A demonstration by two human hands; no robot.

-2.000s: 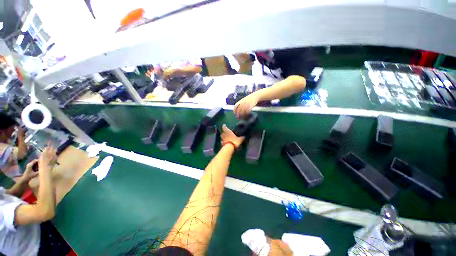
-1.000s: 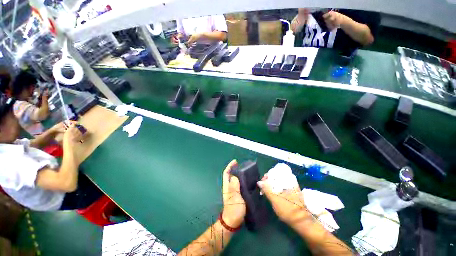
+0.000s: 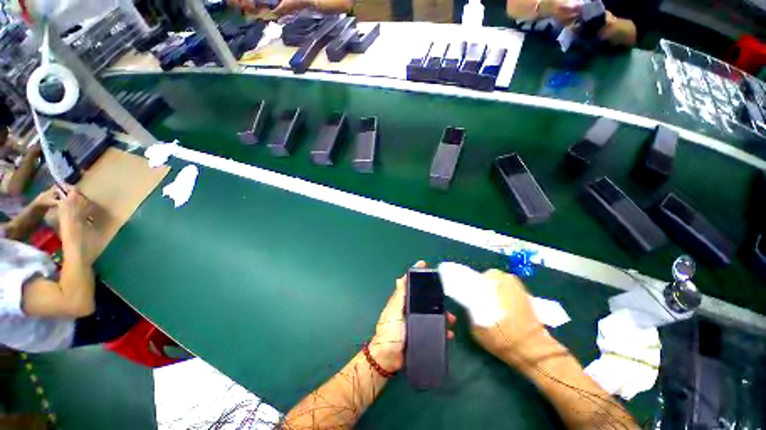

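My left hand [image 3: 389, 332] holds a dark rectangular housing [image 3: 427, 346] upright over the green bench, fingers around its sides. Its glossy black window is at the upper end, facing me. My right hand [image 3: 507, 316] grips a bunched white wiping cloth [image 3: 470, 290], just right of the housing's upper end. I cannot tell whether the cloth touches the housing. A spare white wipe [image 3: 550, 312] lies on the bench, partly hidden behind my right hand.
Several housings [image 3: 525, 189] lie on the green belt beyond the white strip [image 3: 369, 211]. A blue item [image 3: 522, 262] sits on the strip. A metal-topped bottle [image 3: 682, 290] and crumpled wipes [image 3: 626, 353] are at right. A person [image 3: 50, 281] works at left; others sit across.
The left hand reached to the belt, then came back with a housing. Since one second ago the housing has turned, showing its window, and the right hand's cloth has spread out toward it.
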